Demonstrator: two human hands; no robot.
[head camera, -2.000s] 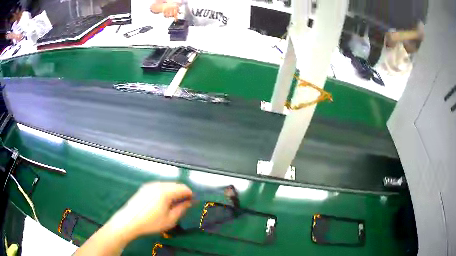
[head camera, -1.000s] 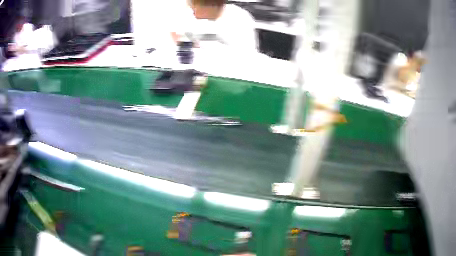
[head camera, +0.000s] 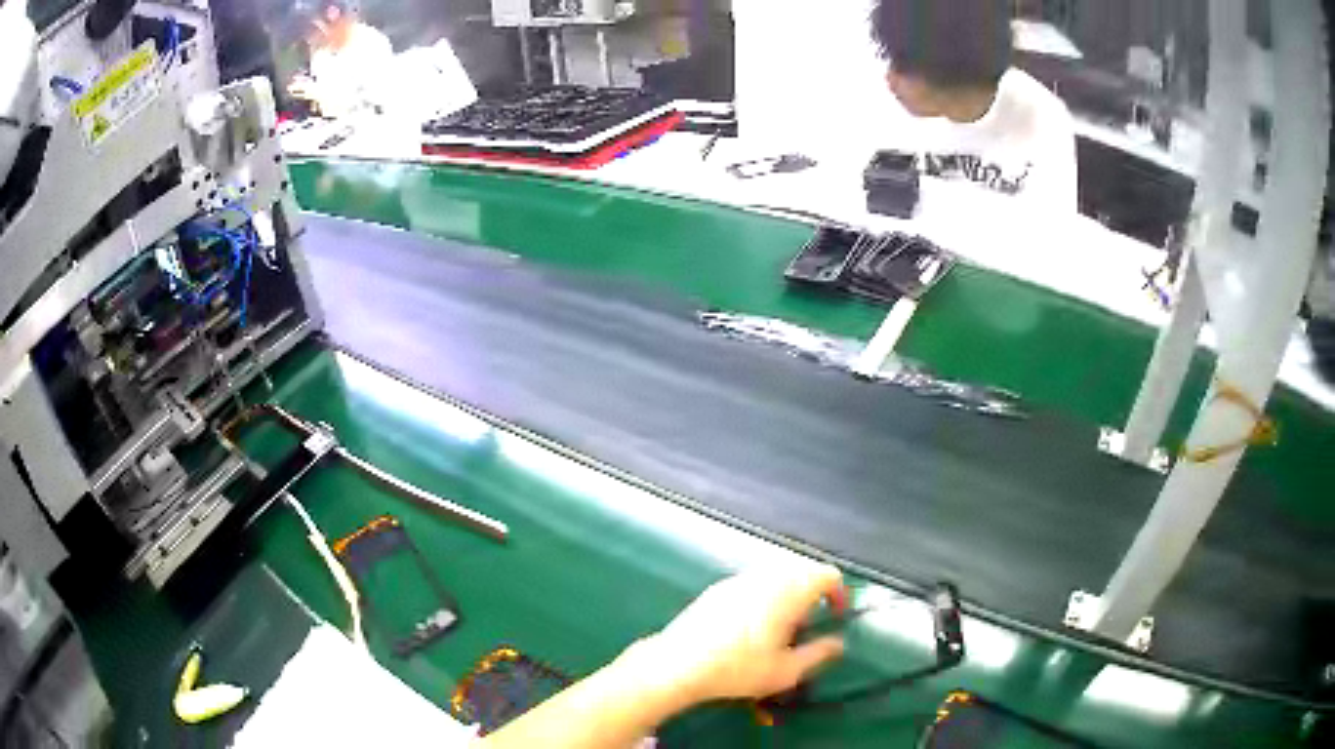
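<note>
My left hand (head camera: 769, 637) reaches in from the bottom edge, over the green bench. Its fingers grip a thin black phone mid-frame (head camera: 879, 685), tilted, with its dark far end to the right near the belt edge. The fingers partly hide the near end. One black mid-frame (head camera: 398, 582) with an orange-gold edge lies on the bench to the left. Another frame (head camera: 505, 685) lies beside my forearm, partly hidden. A third (head camera: 974, 720) is cut off by the bottom edge. My right hand is out of the picture.
A machine (head camera: 161, 381) stands at left, with a pale rod (head camera: 425, 493) and a curved cable (head camera: 330, 563) beside it. A yellow tool (head camera: 205, 695) and white sheet (head camera: 344, 702) lie lower left. Beyond the dark belt (head camera: 586, 344) are stacked frames (head camera: 864, 264) and a person. A white post (head camera: 1208, 439) stands at right.
The view has swung left, bringing the machine into the picture. My left hand, only a sliver at the bottom edge a second ago, is back in view with a frame in its fingers.
</note>
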